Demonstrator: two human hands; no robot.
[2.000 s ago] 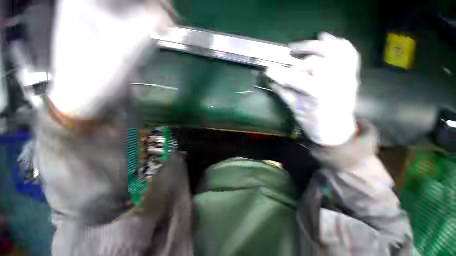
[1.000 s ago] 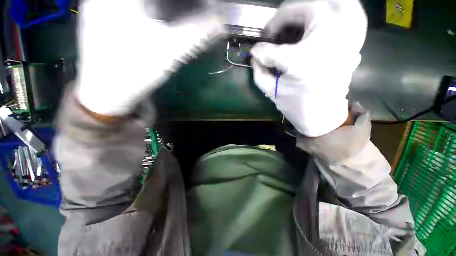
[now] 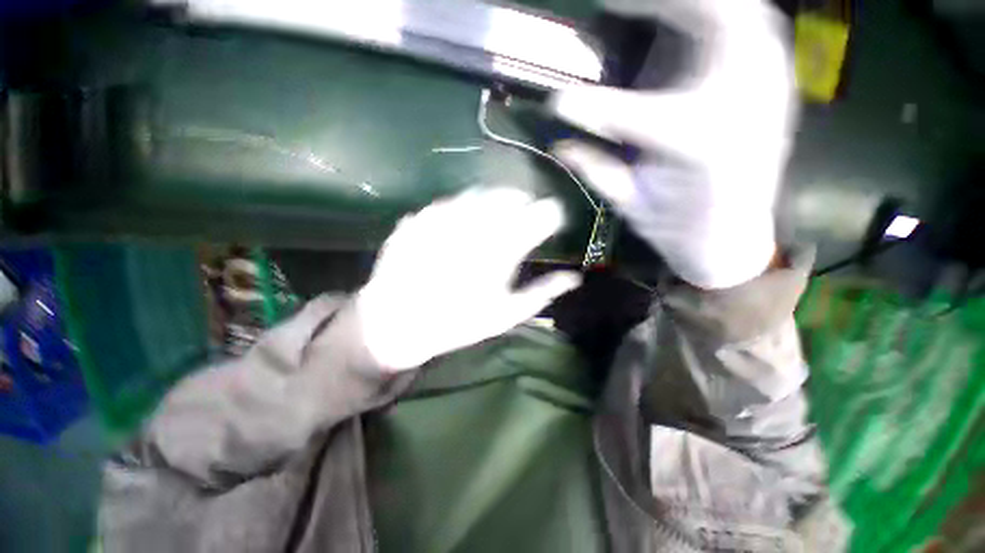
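Note:
The long silver aluminium housing (image 3: 443, 38) lies across the top of the view, its left end higher up. My right hand (image 3: 702, 146), in a white glove, holds its right end; the fingertips are partly blurred. A white lead wire (image 3: 513, 140) leaves the housing's underside and runs down right to a small green circuit board (image 3: 597, 240), which hangs at the bench's front edge below my right hand. My left hand (image 3: 464, 275), gloved in white, is just left of the board, thumb and fingers apart, not touching it and empty.
The dark green bench mat (image 3: 270, 130) has thin solder strands on it. A yellow sponge (image 3: 821, 54) is at upper right, a dark object with a bright spot (image 3: 900, 227) at the right edge. Green mesh baskets (image 3: 896, 400) stand lower right, a blue basket (image 3: 43, 356) lower left.
My left hand has moved from the housing down and right to beside the board. The board now hangs in view below my right hand, which still holds the housing. The view has shifted.

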